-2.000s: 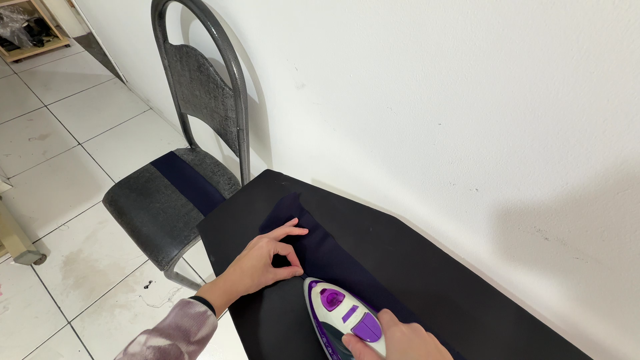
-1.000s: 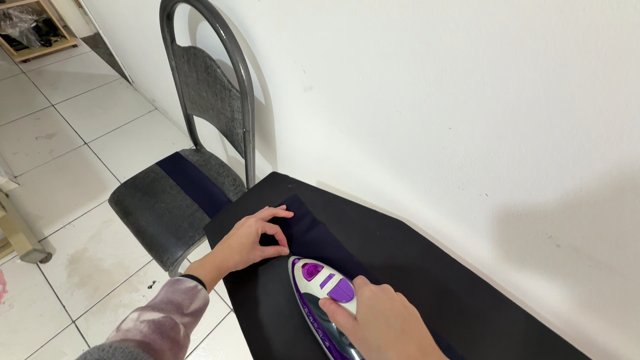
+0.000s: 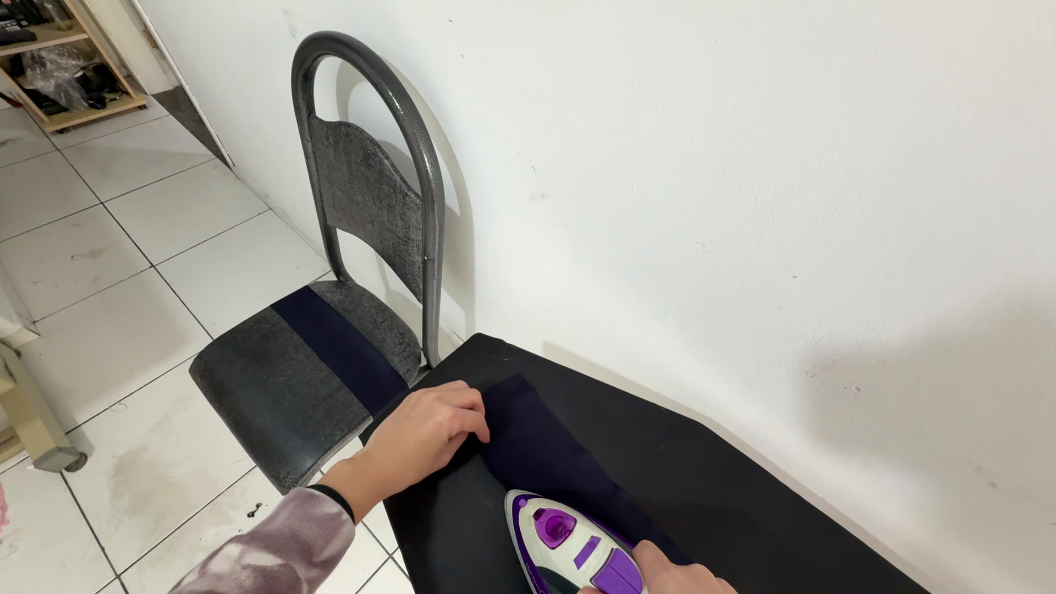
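Observation:
A strip of dark navy fabric (image 3: 549,445) lies on the black ironing board (image 3: 652,441). My left hand (image 3: 433,433) rests at the fabric's left edge near the board's narrow end, fingers bent together; whether they pinch the cloth cannot be told. At the bottom of the view my right hand (image 3: 672,569), partly cut off, grips a white and purple steam iron (image 3: 569,540). The iron's tip points up and left, and its side borders the fabric. Another dark navy fabric strip (image 3: 342,351) lies across the seat of the chair.
A dark grey metal-framed chair (image 3: 268,396) stands against the board's far end. The white wall (image 3: 701,206) runs along the board's right side. On the tiled floor are a wooden shelf (image 3: 95,111) with bagged items at upper left and a wheeled furniture leg (image 3: 37,412) at left.
My left hand has moved away from the iron's tip, toward the board's left edge. Between the two earlier frames, the iron moved slightly left in view. My right hand stays on the iron.

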